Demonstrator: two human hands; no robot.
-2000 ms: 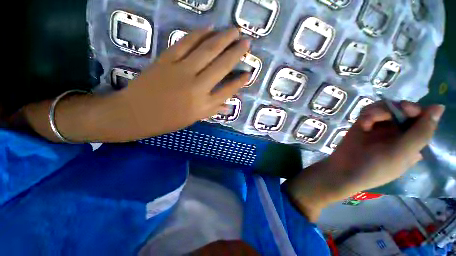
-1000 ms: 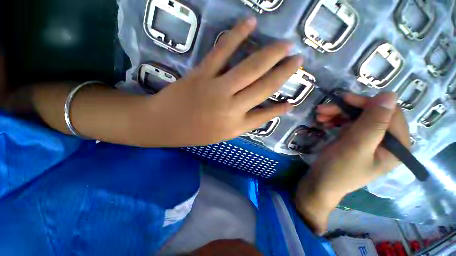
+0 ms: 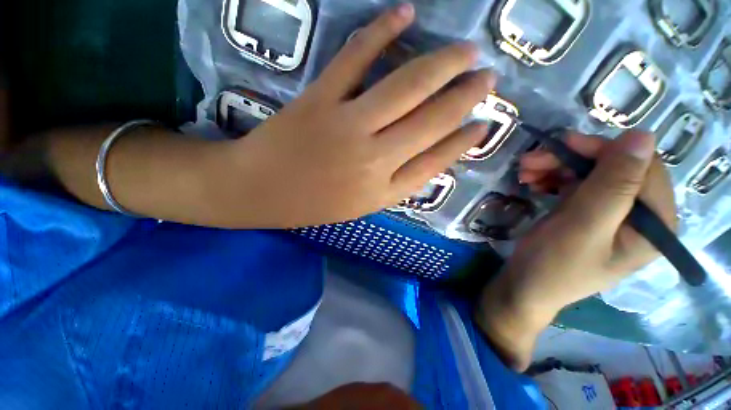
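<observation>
The clear blister tray (image 3: 449, 24) holds rows of silver rounded-square frames. My left hand (image 3: 345, 144) lies flat over the tray with fingers spread; its fingertips rest beside and partly over one frame (image 3: 498, 128). What lies under the palm is hidden. My right hand (image 3: 597, 216) grips black tweezers (image 3: 667, 244), whose tip points at the right edge of that same frame. Whether the tip holds a piece is too small to tell. A blue liner sheet (image 3: 385, 248) with rows of small white marks shows below the tray, partly under my left hand.
Dark green mat (image 3: 88, 64) lies left of the tray. Shiny clear plastic (image 3: 689, 312) is at the right. My blue smock fills the lower left. Red items (image 3: 641, 392) and a white object with blue marks (image 3: 573, 391) are beyond the bench edge, lower right.
My right hand has moved left across the tray, bringing the tweezers to the frame by my left fingertips. My left hand has shifted right. The view has moved closer, then changed only slightly.
</observation>
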